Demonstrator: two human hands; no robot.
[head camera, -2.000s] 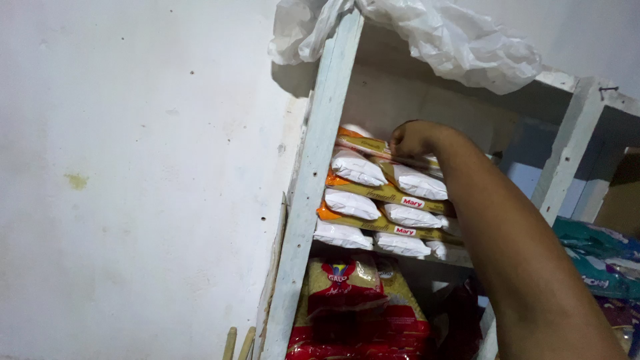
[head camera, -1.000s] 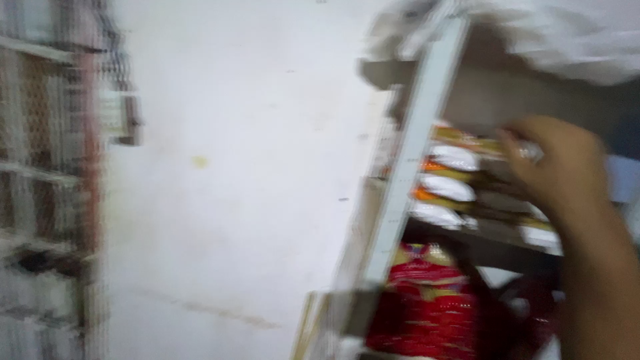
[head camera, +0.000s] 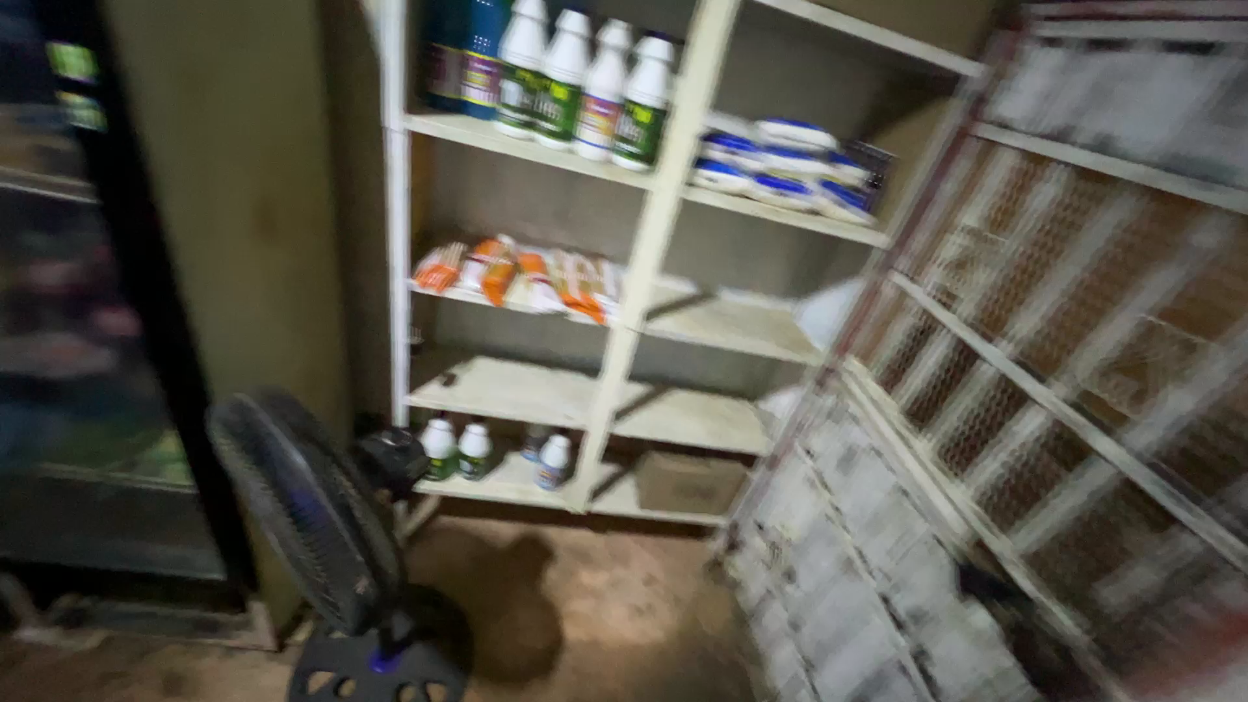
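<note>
Neither my left hand nor my right hand shows in the head view now. Ahead stands a white shelf unit (head camera: 661, 219). Its top left shelf bears several white bottles (head camera: 564, 83) with coloured labels. On the shelf below lie orange and white packets (head camera: 517, 273). To the right, blue and white packages (head camera: 785, 166) are stacked. Small bottles (head camera: 474, 450) and a cardboard box (head camera: 690, 483) sit on the lowest shelf. The picture is somewhat blurred.
A black fan (head camera: 307, 507) stands on the brown floor (head camera: 624, 604) at the left front. Behind it is a glass-fronted cabinet (head camera: 88, 331). On the right, a metal frame with wire mesh (head camera: 1072, 283) rises beside the shelves.
The view has swung far from the shelf with stacked packages to another part of the room. An arm that reached to those packages in the earlier frames is out of view.
</note>
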